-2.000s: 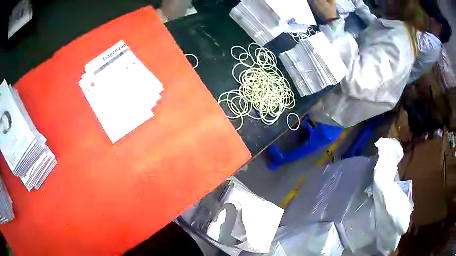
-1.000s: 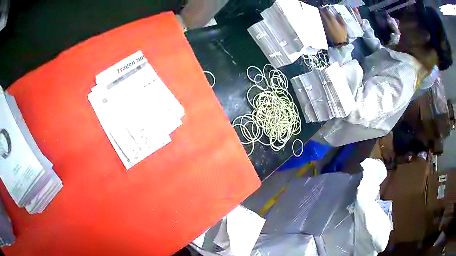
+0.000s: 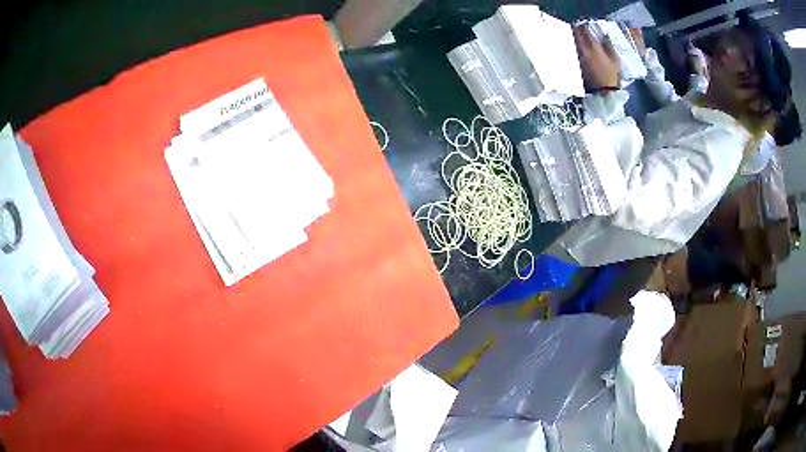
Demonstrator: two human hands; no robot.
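Observation:
A loose fanned pile of white text leaflets (image 3: 252,181) lies on the red mat (image 3: 353,309), with a dark heading and grey bar at its upper end. A pile of tall white ring-picture leaflets (image 3: 40,265) lies at the left edge of the view, its lower end stepped. Part of another pile (image 3: 4,388) is cut off by the left edge below it. Neither of my hands is in view.
Cream rubber bands (image 3: 486,207) lie tangled on the dark green bench (image 3: 398,110). Bundled leaflets (image 3: 574,172) stand beside them. Another worker in pale clothing (image 3: 676,172) handles papers. Wrapped packs (image 3: 548,371) and brown cartons (image 3: 720,353) are at the right.
The whole view has shifted, so the mat and leaflets sit further right and lower than two seconds ago. The piles look unchanged. The other worker's head has come into view.

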